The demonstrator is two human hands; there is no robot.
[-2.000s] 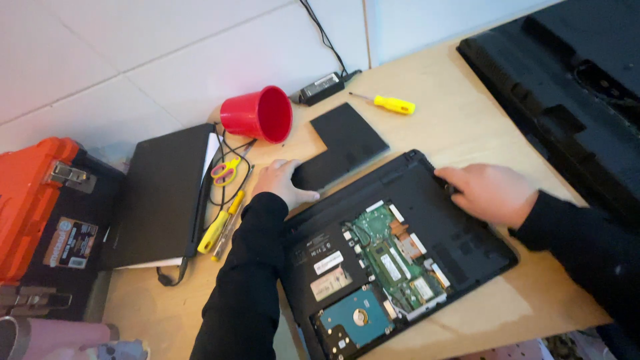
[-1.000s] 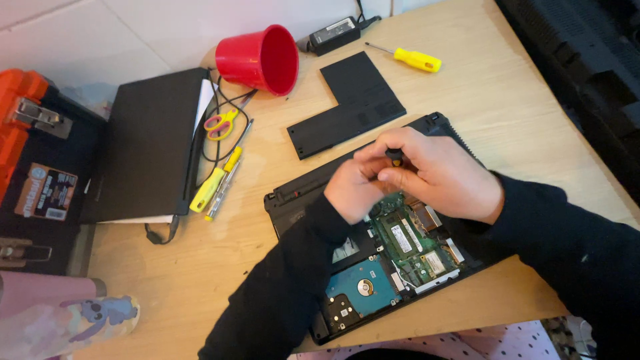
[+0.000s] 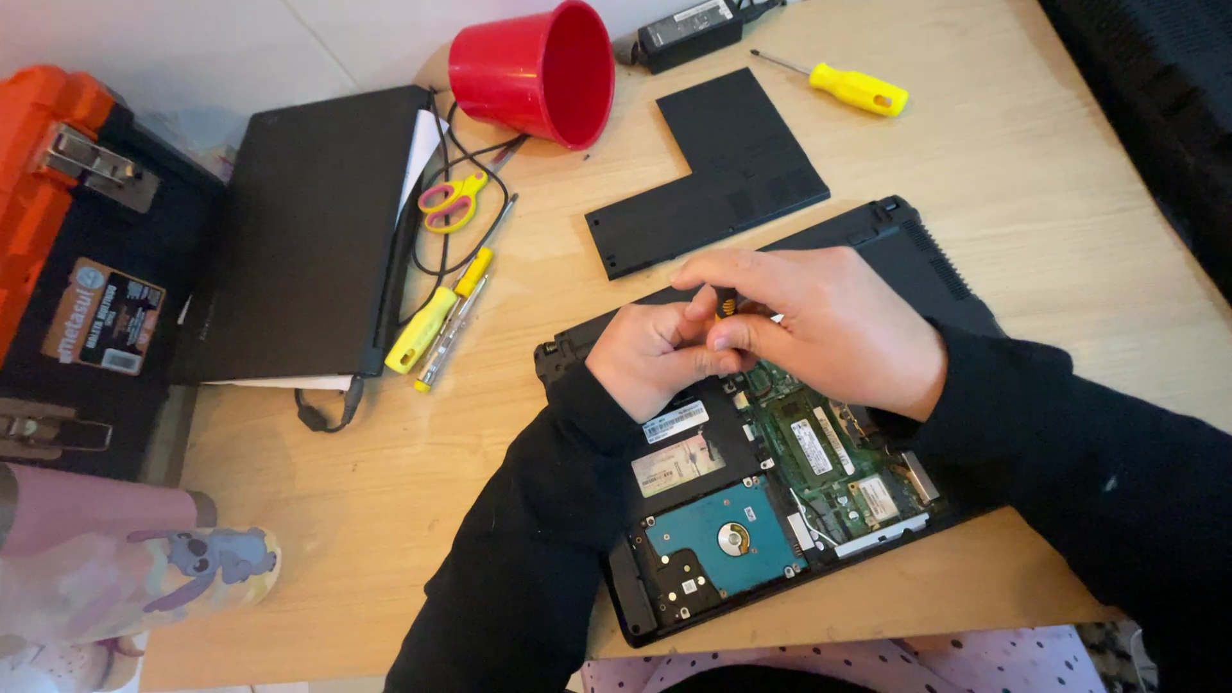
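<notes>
An upturned black laptop (image 3: 948, 289) lies on the wooden table, its bottom bay uncovered. Inside show a hard drive (image 3: 731, 539), a memory module (image 3: 811, 447) and a green circuit board (image 3: 770, 414). Over its upper middle, my right hand (image 3: 818, 318) grips a small screwdriver (image 3: 726, 302) by its black and yellow handle; the shaft and tip are hidden. My left hand (image 3: 654, 351) is beside it, fingertips at the lower end of the handle. Just beyond the laptop rests the L-shaped black cover panel (image 3: 731, 173).
A yellow screwdriver (image 3: 857, 89), power adapter (image 3: 688, 34) and red cup (image 3: 534, 72) lie at the back. Left are scissors (image 3: 452, 202), another yellow screwdriver (image 3: 422, 330), a closed laptop (image 3: 298, 241), an orange and black toolbox (image 3: 96, 231) and a decorated bottle (image 3: 192, 568).
Two seconds ago my hands were apart, the left by the cover panel and the right at the laptop's far right corner. They have come together over the laptop around the small screwdriver.
</notes>
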